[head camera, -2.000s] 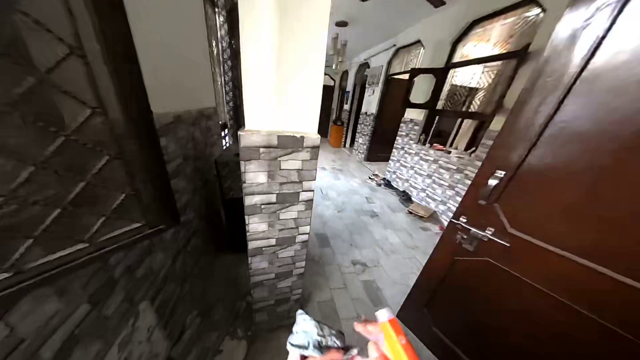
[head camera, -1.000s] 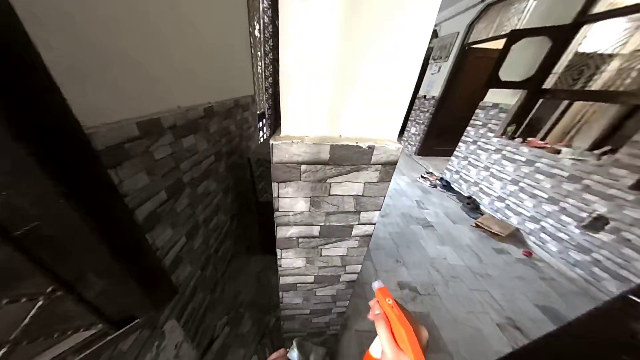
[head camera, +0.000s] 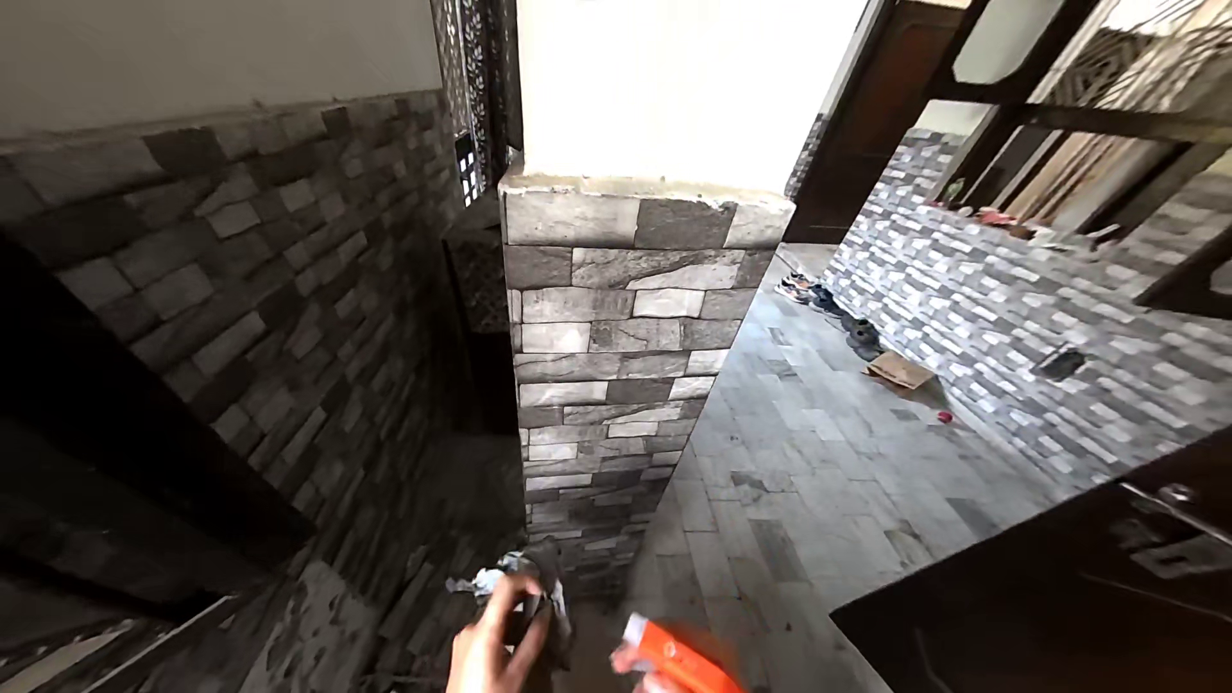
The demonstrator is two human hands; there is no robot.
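At the bottom of the view, my left hand (head camera: 500, 640) has its fingers closed on a crumpled grey and white cloth (head camera: 551, 587). Right of it, my right hand (head camera: 654, 680) holds an orange spray bottle (head camera: 685, 658) by its trigger head, whose pale nozzle points up and left. Only the upper part of the bottle shows. Both hands are low in front of a pillar (head camera: 616, 337) faced with grey stone-pattern tiles and painted cream above. Neither hand touches the pillar.
A dark door with a metal bolt (head camera: 1189, 549) stands at the lower right. Shoes (head camera: 861, 337), a flattened piece of cardboard (head camera: 900, 371) and a small red object (head camera: 944, 417) lie along the far tiled wall. A tiled wall (head camera: 318, 250) runs along the left, beside a dark frame.
The view has moved closer to the pillar and tilted down. My left hand with the cloth, barely visible one second ago, has come up into view. The orange bottle remains in my right hand.
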